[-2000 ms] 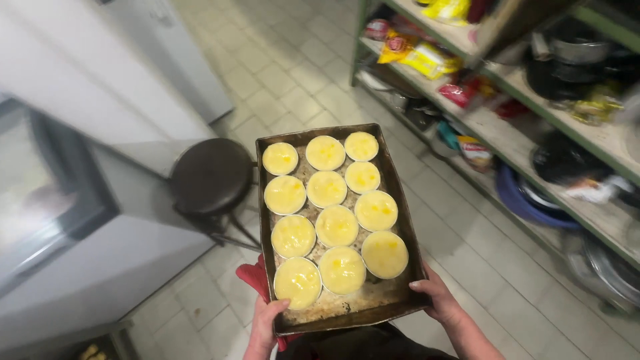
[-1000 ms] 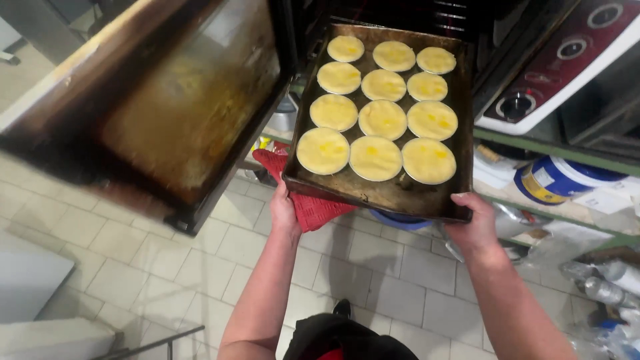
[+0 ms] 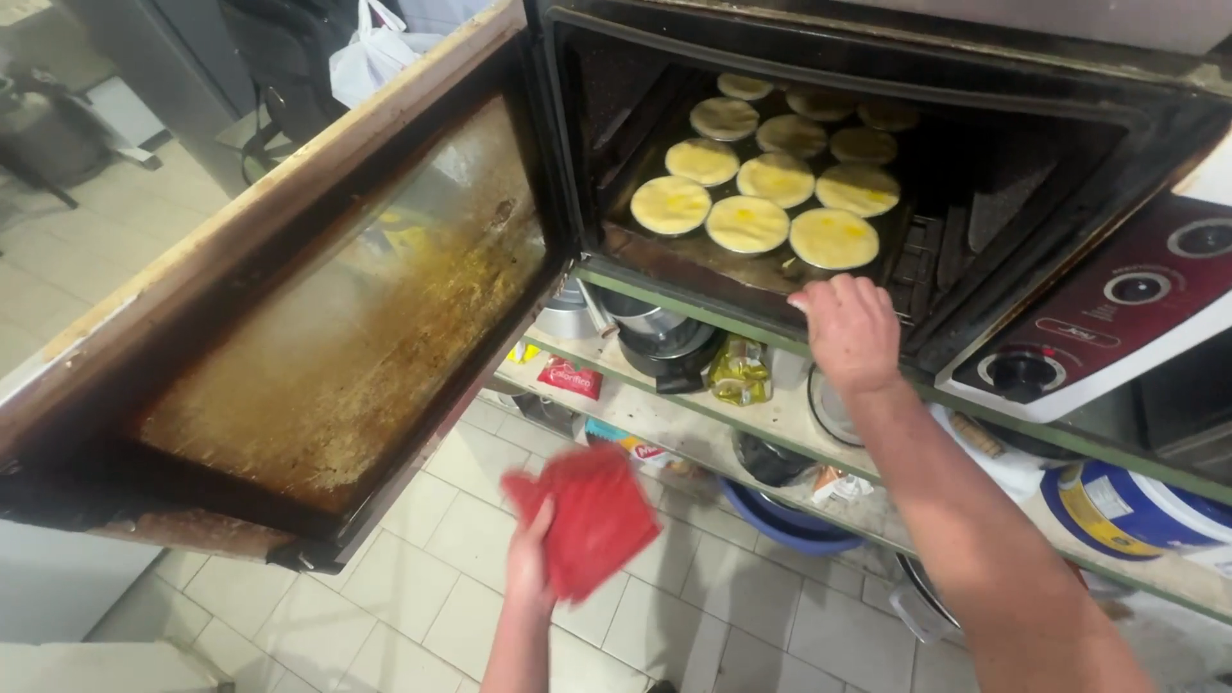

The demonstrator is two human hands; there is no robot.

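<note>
Inside the electric oven (image 3: 1001, 279) lies a dark metal baking tray (image 3: 693, 262) bearing several round pies in tins (image 3: 834, 239), their tops pale with yellow patches. My right hand (image 3: 852, 327) is at the tray's near right edge, fingers curled over it; whether they grip or only push cannot be told. Below the oven door, my left hand (image 3: 532, 558) holds a red cloth pot holder (image 3: 602, 520), blurred and away from the tray. The glass oven door (image 3: 356, 318) stands wide at the left.
Shelves (image 3: 693, 414) under the oven hold pots (image 3: 664, 337), food packets (image 3: 570, 376) and a blue-and-white bucket (image 3: 1136, 510). A blue basin (image 3: 789, 520) is low down. The oven's control knobs (image 3: 1022, 373) are at the right, and a white plastic bag (image 3: 375, 58) is behind the door.
The tray has moved from in front of me into the oven. My left hand has left the tray's edge with the red pot holder, while my right remains at its near edge.
</note>
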